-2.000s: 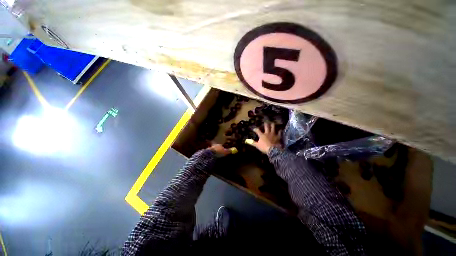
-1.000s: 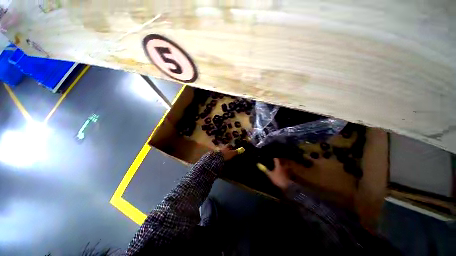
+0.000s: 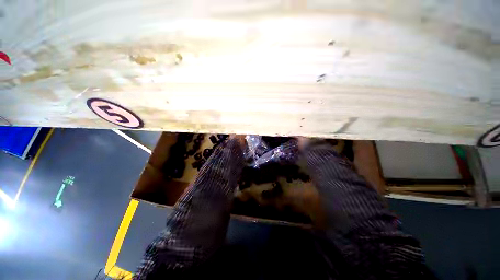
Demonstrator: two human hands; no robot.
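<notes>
The cardboard box (image 3: pixel 159 188) lies on the floor, its far part hidden under the wooden edge. Small black parts (image 3: pixel 205 149) are scattered in it. The crinkled clear bag (image 3: pixel 274 153), dark inside, lies between my hands. Only a small part of my left hand (image 3: pixel 237 140) shows at the wooden edge, at the bag's left side. A small blurred part of my right hand (image 3: pixel 305 143) shows at the bag's right side. The fingers of both hands are hidden under the edge, so their grip cannot be seen.
The pale wooden table (image 3: pixel 236 82) with a circled 5 (image 3: pixel 115 112) spans the top. A blue object (image 3: pixel 19 140) is at the left edge. Yellow tape (image 3: pixel 121 232) and a green mark are on the grey floor. Pale panels (image 3: pixel 419 160) stand right of the box.
Both hands have moved forward to either side of the bag, partly under the wooden edge. The view has shifted, so the circled 5 lies farther left and the wood covers more of the box.
</notes>
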